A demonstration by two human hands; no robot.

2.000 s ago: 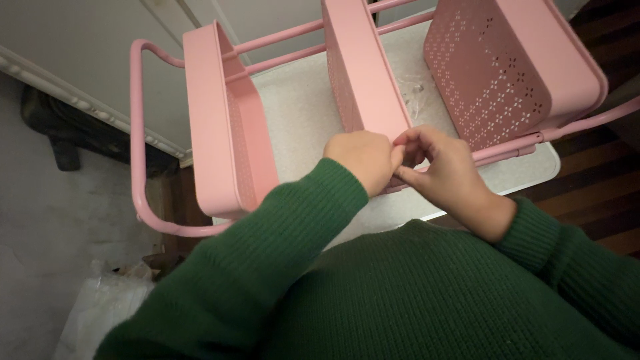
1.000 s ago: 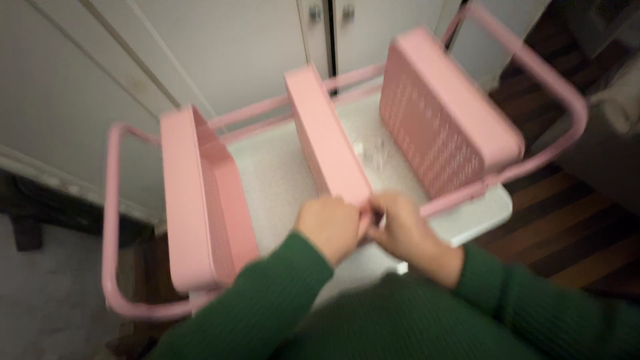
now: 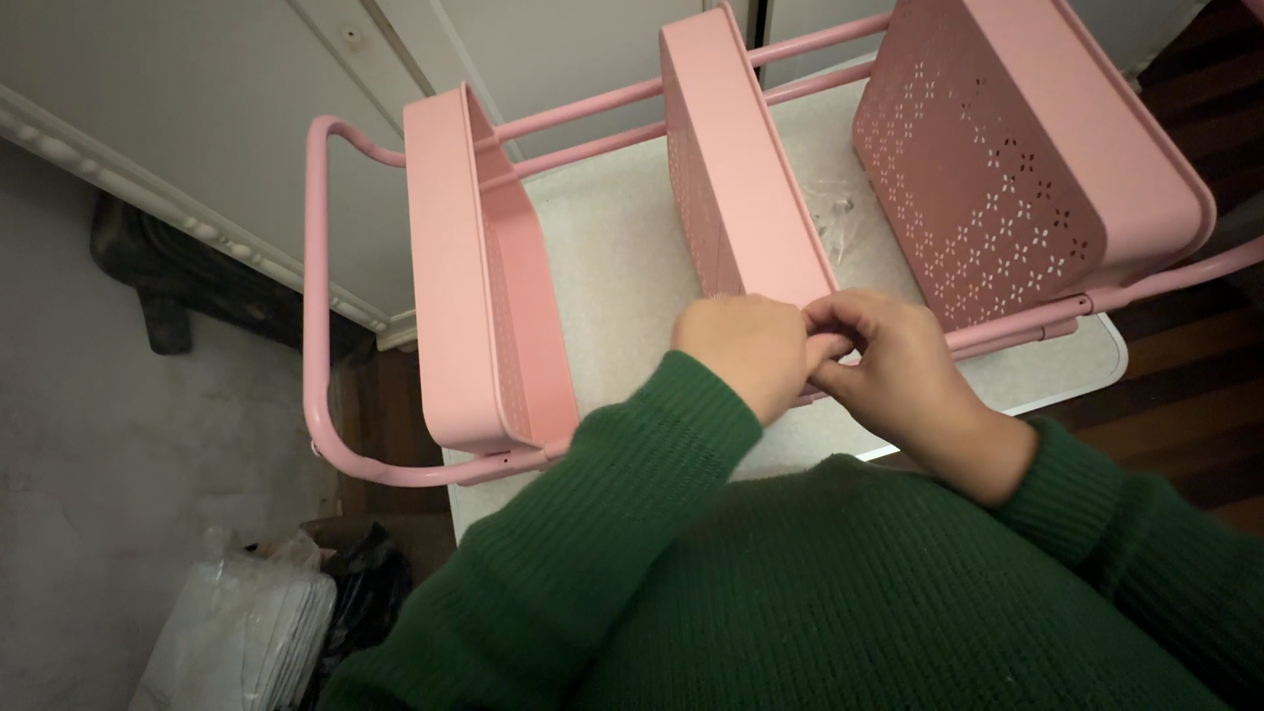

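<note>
A pink metal trolley lies on its side, its three trays standing on edge between tubular rails. Both my hands meet at the near end of the middle tray (image 3: 746, 168). My left hand (image 3: 746, 346) is curled there with its knuckles up, and what it grips is hidden. The fingertips of my right hand (image 3: 884, 370) pinch close against it at the tray's corner; any small part between them cannot be made out. To the left stands another tray (image 3: 454, 286), to the right a third one (image 3: 987, 168) with a flower-pattern perforated base.
Beneath the trolley is a light-coloured tabletop (image 3: 617, 237) with a small clear plastic bag (image 3: 834, 212) on it. White cabinet doors (image 3: 583, 49) rise behind. Plastic-wrapped flat white items (image 3: 237, 632) and a black bag (image 3: 370, 583) are at the lower left.
Both hands stay together at the near end of the middle tray, with only slight finger movement. The view has shifted and come back.
</note>
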